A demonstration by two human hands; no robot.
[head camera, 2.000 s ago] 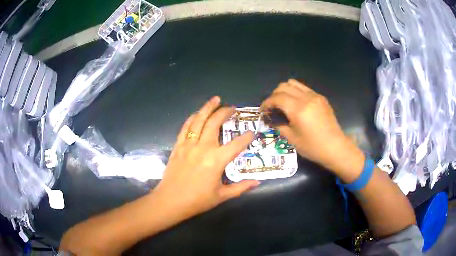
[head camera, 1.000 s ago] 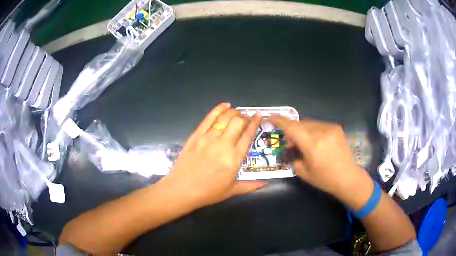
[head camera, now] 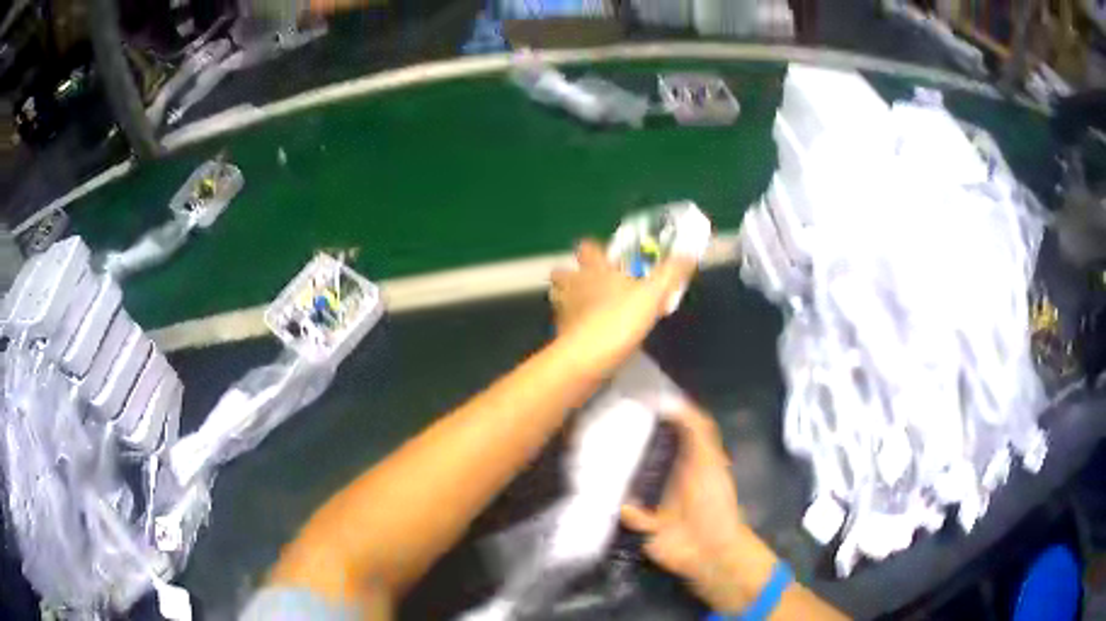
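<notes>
My left hand (head camera: 619, 297) holds a white power strip housing (head camera: 691, 228) at the belt's near edge. The housing is open, with blue and yellow parts inside. A bagged white power cord (head camera: 606, 443) hangs from it towards me, blurred. My right hand (head camera: 697, 503), with a blue wrist band, is at the right side of this bag, thumb and fingers apart. Its fingertips are at the bag's upper part; whether they grip it is unclear.
Another open housing (head camera: 325, 309) with a bagged cord lies left, against the belt rail (head camera: 473, 286). Stacked units with bagged cords stand at left (head camera: 91, 328) and right (head camera: 898, 279). More housings lie on the green belt (head camera: 400, 182). A blue round object (head camera: 1049, 586) is at lower right.
The view has tilted up and shows the belt. The housing has moved from the mat forward to the rail in my left hand. My right hand has left the housing for its bagged cord.
</notes>
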